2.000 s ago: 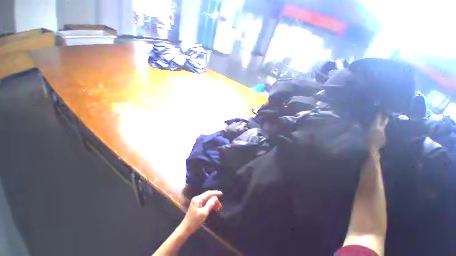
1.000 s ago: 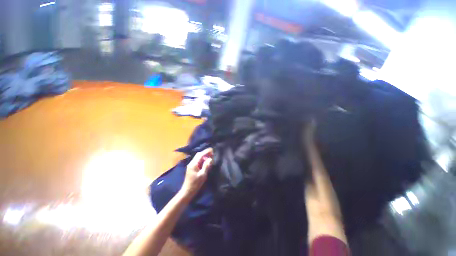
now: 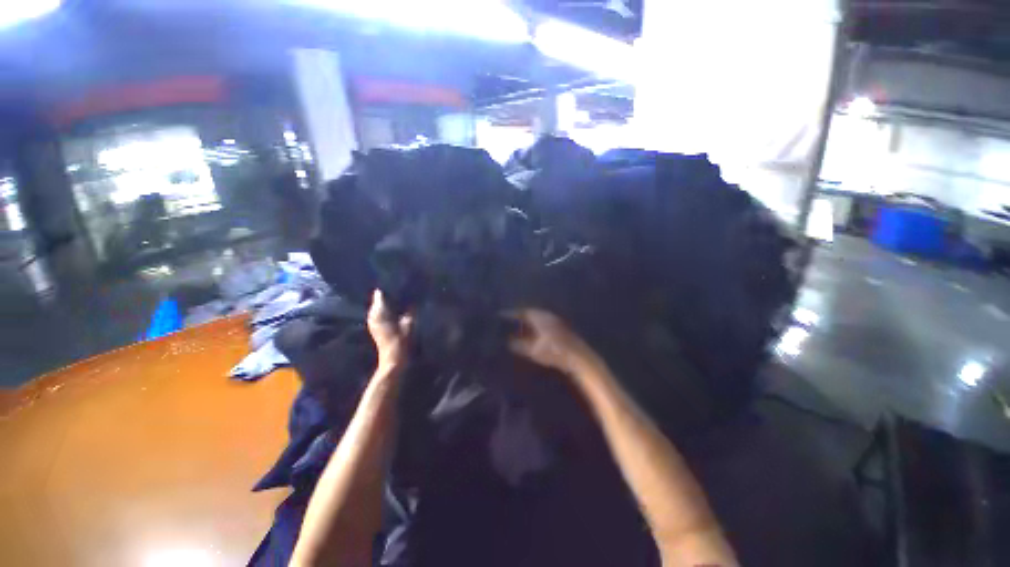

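A large heap of black and navy garments [image 3: 653,277] fills the middle of the view, piled high at the right end of the table. My left hand [image 3: 388,329] is at the heap's near left side, fingers pointing up against dark cloth. My right hand [image 3: 543,336] is at the middle of the heap, its fingertips sunk in dark cloth. Both hands appear to grip a dark bunch between them, but the fingertips are partly hidden and blurred.
The brown table [image 3: 144,443] is at the left. Light grey-blue cloth [image 3: 277,321] lies behind the heap's left side. A small bright-blue item [image 3: 164,319] is beyond the table edge. A blue bin [image 3: 908,227] stands far right. A dark framed object [image 3: 941,487] is at lower right.
The view has swung to the right. My left hand has moved from the heap's left edge further in, and my hands are closer together on the cloth. My right hand is lower on the heap.
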